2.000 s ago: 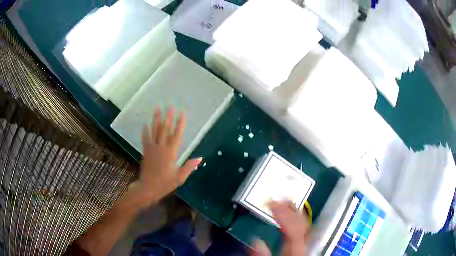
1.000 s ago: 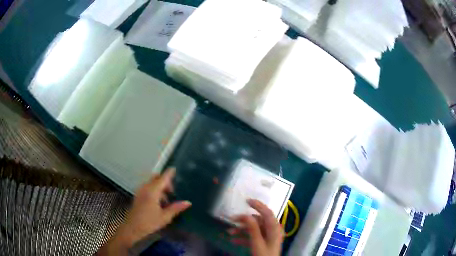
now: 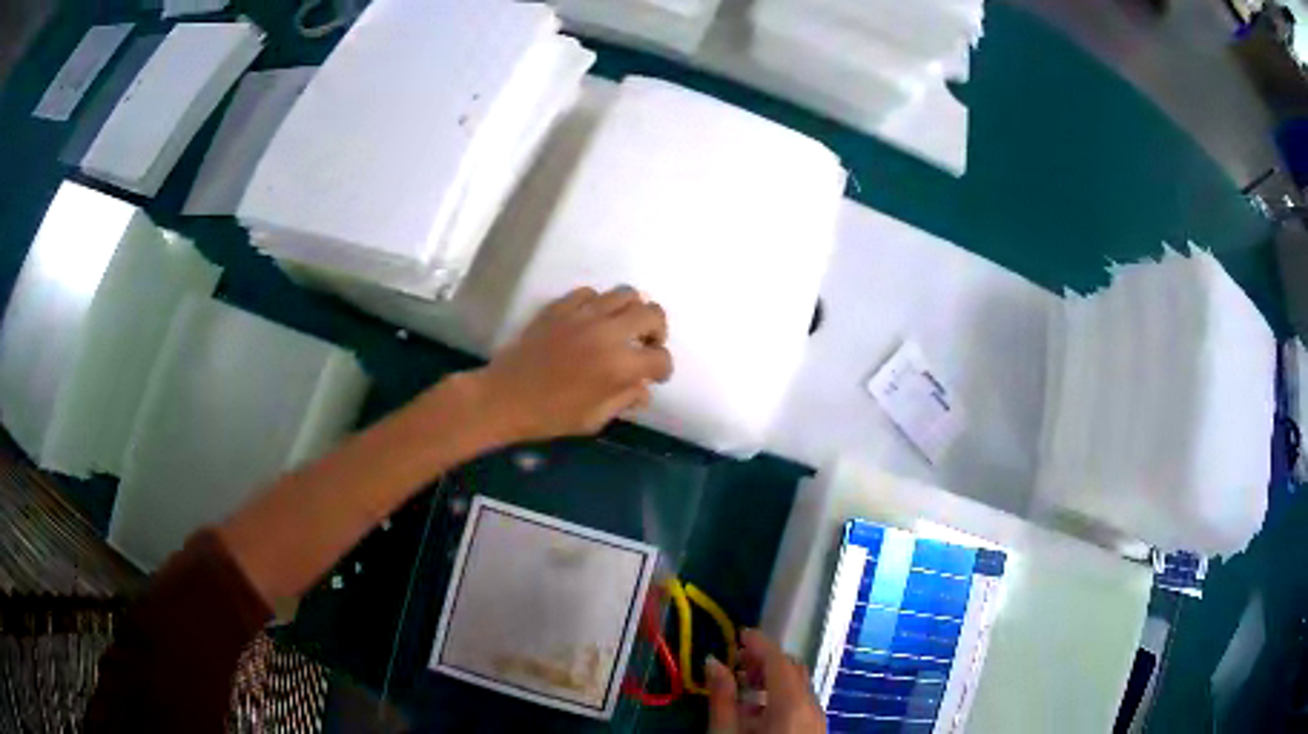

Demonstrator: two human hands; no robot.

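My left hand (image 3: 585, 361) rests with curled fingers on the front edge of the thick white EVA film stack (image 3: 689, 237); whether it pinches a sheet is hidden. My right hand (image 3: 769, 694), cut off by the bottom edge, is beside the yellow loop (image 3: 689, 631); its grip is unclear. The pale square box with a dark outline (image 3: 545, 609) sits between them, left of the red loop (image 3: 656, 657). Faint straight edges around the box look like a clear pane over it. Blue solar cell strings (image 3: 911, 631) lie at the lower right on a pale stack.
White backsheets (image 3: 402, 129) are stacked at top left. Grey-green plates (image 3: 215, 416) are stacked at left. A ragged-edged white stack (image 3: 1162, 402) stands at right, with a paper label (image 3: 918, 402) left of it. Wire mesh (image 3: 280, 696) is at lower left.
My left hand has moved from beside the grey-green plates to the film stack. My right hand has moved off the box top to its right side. The view has shifted right.
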